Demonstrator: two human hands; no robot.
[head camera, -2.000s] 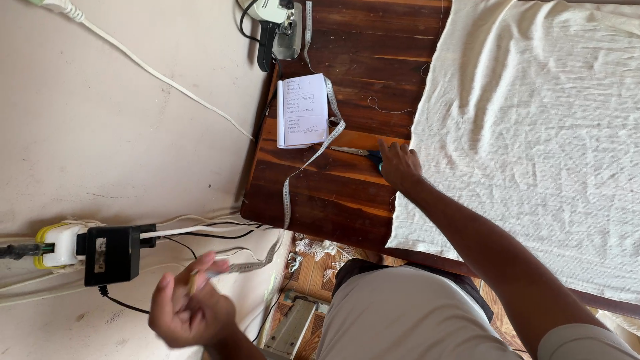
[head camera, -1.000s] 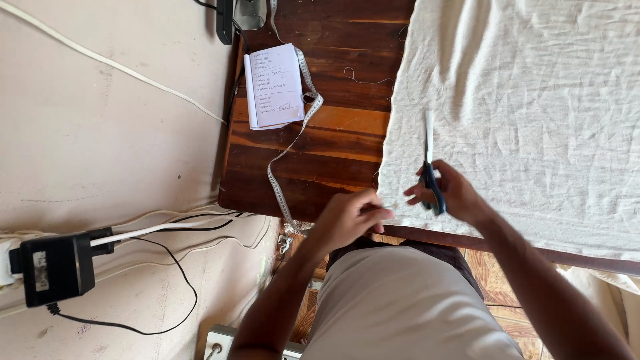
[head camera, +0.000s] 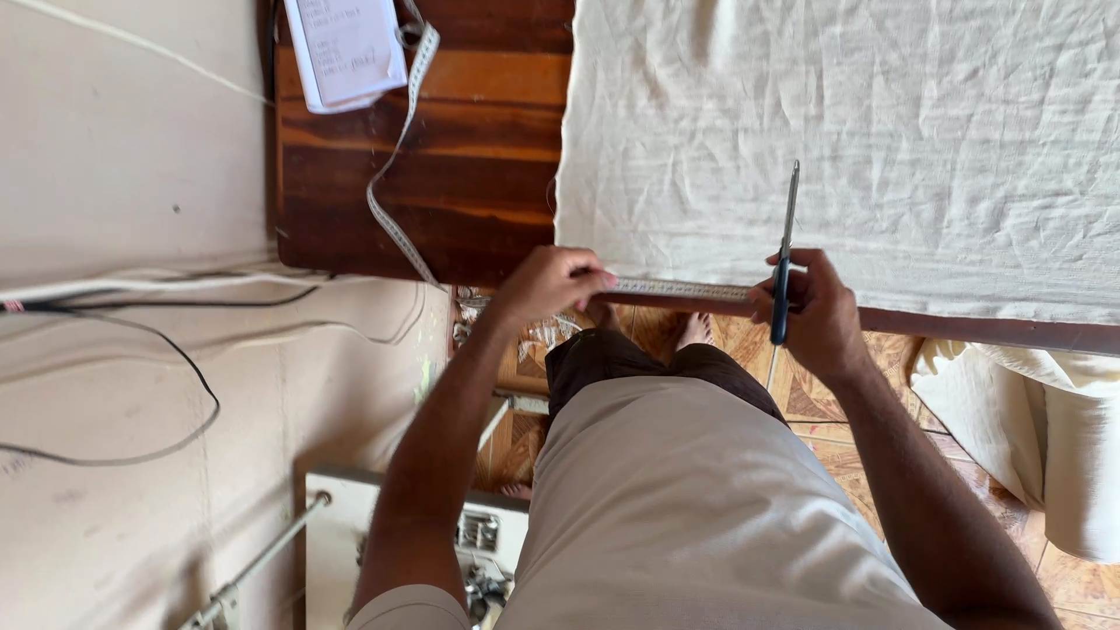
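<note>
A white cloth (head camera: 744, 131) lies over the wooden table, its near side running along the table edge. My left hand (head camera: 556, 284) pinches one end of a stretch of measuring tape (head camera: 678, 288) at the cloth's near left corner. Further right, my right hand (head camera: 814, 311) has the tape at its fingertips and also holds scissors (head camera: 787, 254) with dark handles, blades pointing away from me and closed together. Another length of tape (head camera: 381, 210) curves over the bare wood and hangs past the table edge behind my left wrist.
A notepad with writing (head camera: 348, 52) lies on the wooden table (head camera: 472, 166) at the upper left. Cables (head camera: 175, 293) run along the wall. A white machine or cabinet top (head camera: 341, 542) stands at the lower left. Cream fabric (head camera: 1006, 429) hangs or lies at the lower right.
My right hand took up the scissors from the wood and carried them right, over the cloth. My left hand came from beside the wall to the cloth's corner. The tape is now stretched between both hands.
</note>
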